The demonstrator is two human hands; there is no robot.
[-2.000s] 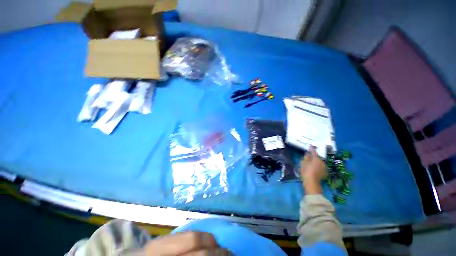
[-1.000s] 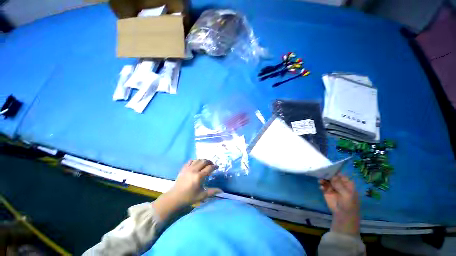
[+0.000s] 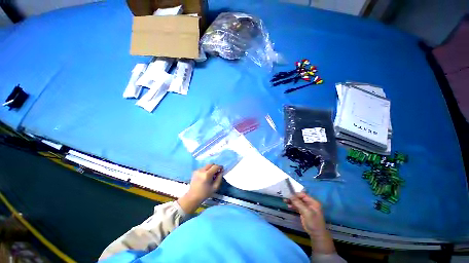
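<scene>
My right hand (image 3: 307,209) holds the near right end of a white manual (image 3: 265,174), which is tilted across the clear zip-lock bags (image 3: 216,144). The manual's far end meets the bag film; whether it is inside or only over it is hard to tell. My left hand (image 3: 204,184) pinches the near edge of the top bag, left of the manual. Red print shows near the bags' far end. A stack of white manuals (image 3: 364,118) lies at the right. Green and black batteries (image 3: 381,180) lie in a heap just nearer than the stack.
A black-filled bag (image 3: 312,134) with small black pieces spilling out lies right of the clear bags. Cables (image 3: 301,77) lie beyond it. An open carton (image 3: 164,37), white sleeves (image 3: 154,85) and a crumpled clear bag (image 3: 234,36) are farther back. A black object (image 3: 16,97) lies far left.
My right hand took a manual from the stack and brought it left to the bags. My left hand came forward from near my body and closed on the bag edge.
</scene>
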